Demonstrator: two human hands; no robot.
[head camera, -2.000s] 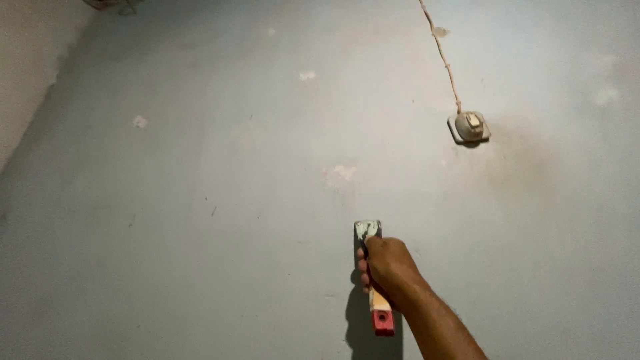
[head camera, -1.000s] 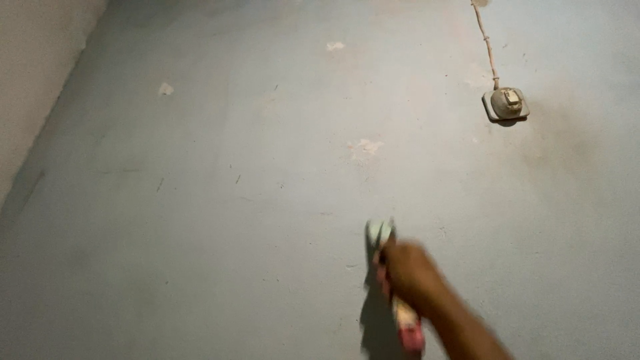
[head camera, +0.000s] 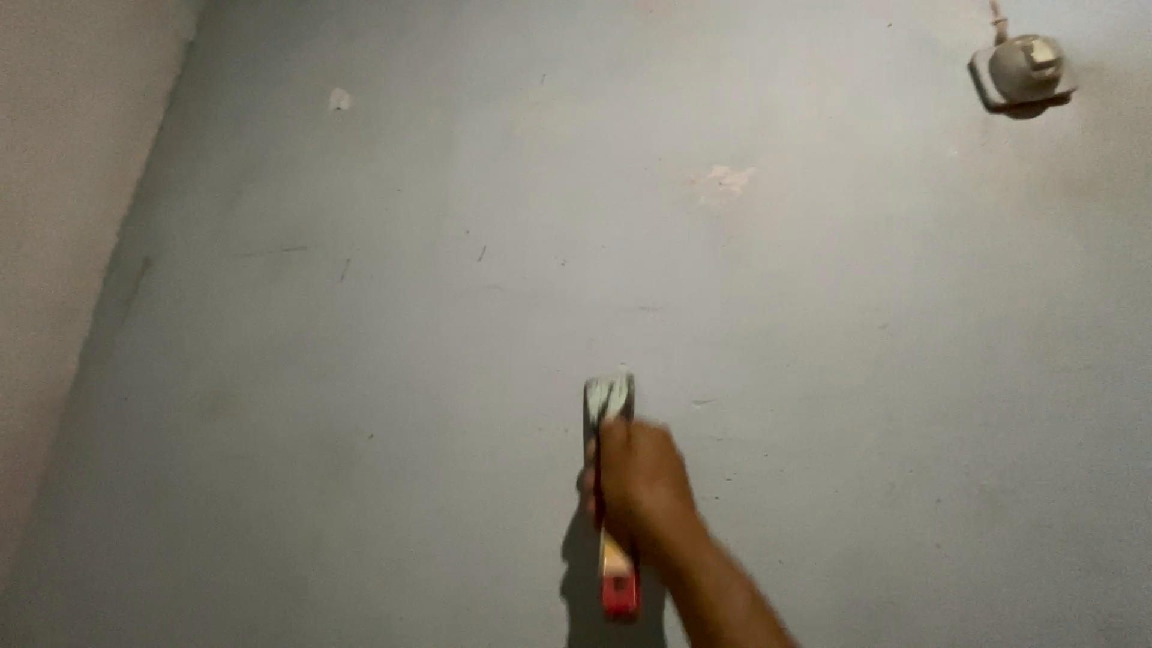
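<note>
My right hand (head camera: 641, 481) is closed around the handle of a putty knife or similar scraper (head camera: 619, 589), whose grip is yellowish with a red end. Its whitish, smeared blade (head camera: 608, 396) points up and lies at or very near the grey-blue painted wall (head camera: 432, 378). The hand is slightly blurred and hides the middle of the tool. A dark shadow falls on the wall just left of and below the hand. My left hand is out of the frame.
A lamp holder or similar round electrical fitting on a square base (head camera: 1026, 70) is fixed at the upper right, with a cable running up from it. Pale chipped patches (head camera: 724, 180) and short dark scratches mark the wall. A lighter pinkish wall (head camera: 72, 162) meets it at the left.
The view has shifted lower and to the left along the wall. My right hand still holds the scraper, which tilted a second ago and now stands nearly upright.
</note>
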